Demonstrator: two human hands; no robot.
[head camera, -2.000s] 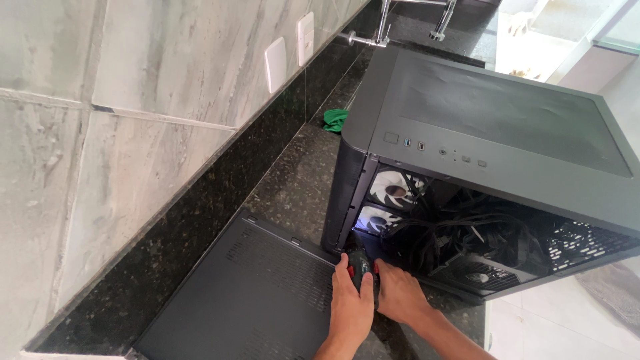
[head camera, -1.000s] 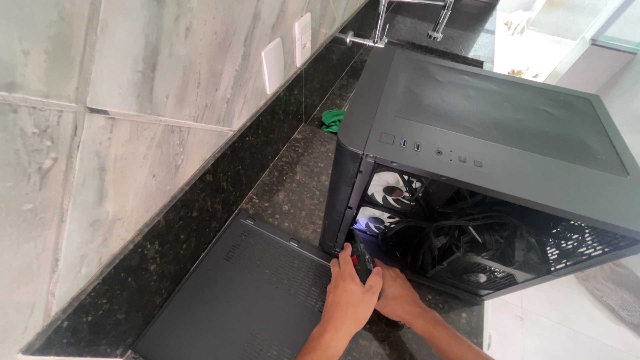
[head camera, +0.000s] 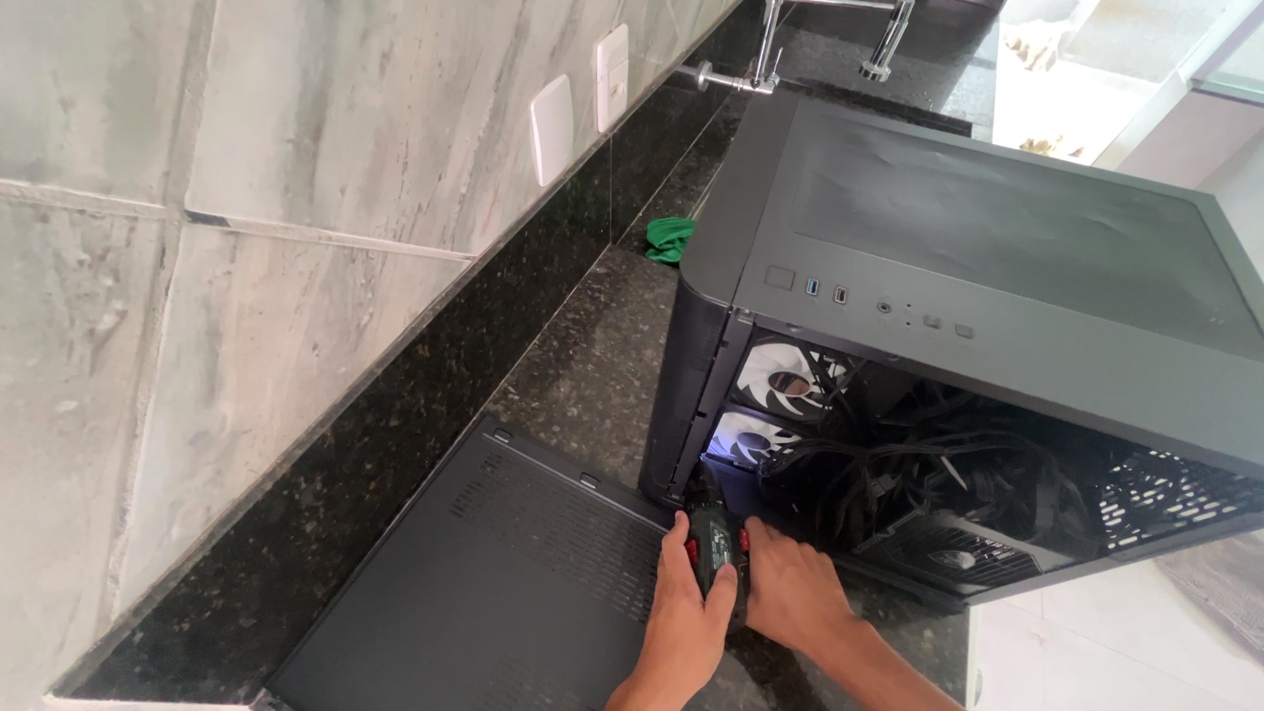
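A black computer case (head camera: 1007, 227) stands on the dark granite counter with its side open, showing a white-bladed fan (head camera: 787, 380), a second one lit bluish (head camera: 755, 434) and a tangle of black cables (head camera: 948, 474). My left hand (head camera: 691, 602) grips the body of a black and red power screwdriver (head camera: 719, 558) from the left. Around its other side closes my right hand (head camera: 795, 583). The tool's front end reaches the lower front corner of the case's open side; its tip is hidden in shadow. The detached side panel (head camera: 474, 583) lies flat on the counter, left of both hands.
Behind the case are a green cloth (head camera: 671, 240) and a chrome faucet (head camera: 765, 74). A tiled wall (head camera: 326, 128) with a granite backsplash (head camera: 395, 425) runs along the left. Two white wall plates (head camera: 551, 130) are mounted above the backsplash.
Both hands stay on the power screwdriver at the same corner of the case. Nothing else has plainly moved.
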